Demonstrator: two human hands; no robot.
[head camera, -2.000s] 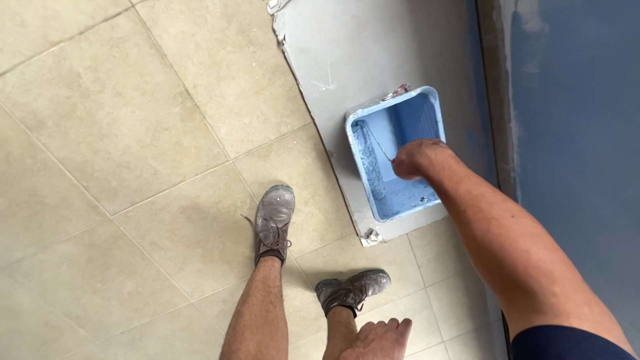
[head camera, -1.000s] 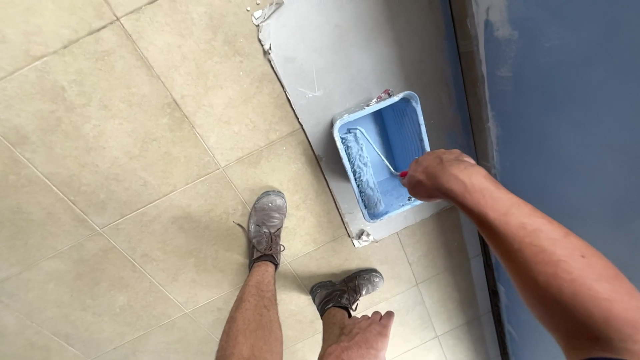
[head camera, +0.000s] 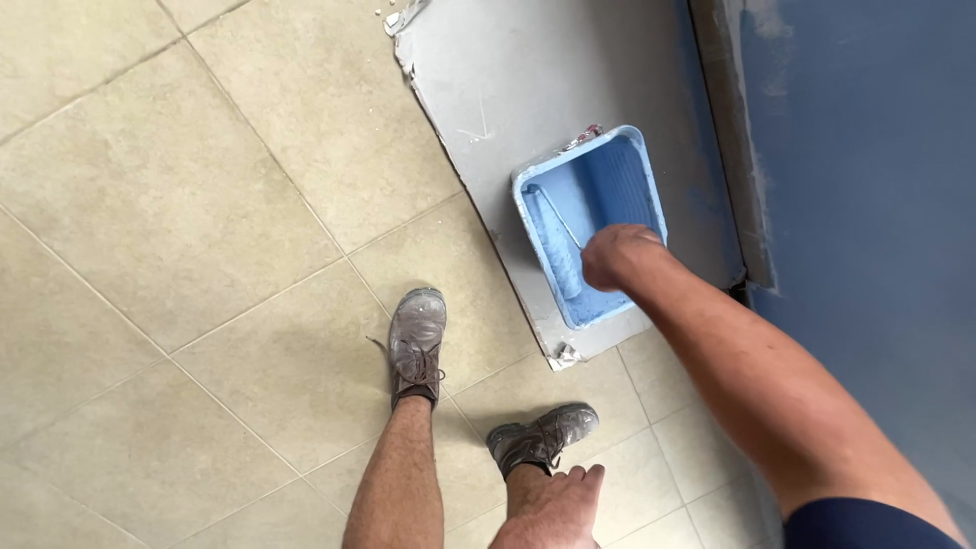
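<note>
My right hand (head camera: 621, 257) is closed around the handle of a paint roller, over the lower right side of a light-blue paint bucket (head camera: 654, 183). The fingers hide most of the handle. A thin wire frame runs from the hand to the roller sleeve (head camera: 554, 242), which is coated in blue paint and lies along the bucket's left inner side. Ribs show on the bucket's right inner wall. My left hand (head camera: 553, 507) is at the bottom edge beside my lower leg, its back showing; nothing is visible in it, and its fingers are partly hidden.
The bucket stands on a grey sheet (head camera: 503, 84) with torn edges, laid over beige floor tiles (head camera: 252, 221). A blue-painted surface (head camera: 862, 152) with a rough edge borders the sheet at right. My brown shoes (head camera: 418, 335) are on the tiles left of and below the bucket.
Since one second ago, my right hand has moved from the bucket's right rim to over its interior, and the roller sleeve has shifted closer to the left wall. My left hand stays low beside my leg.
</note>
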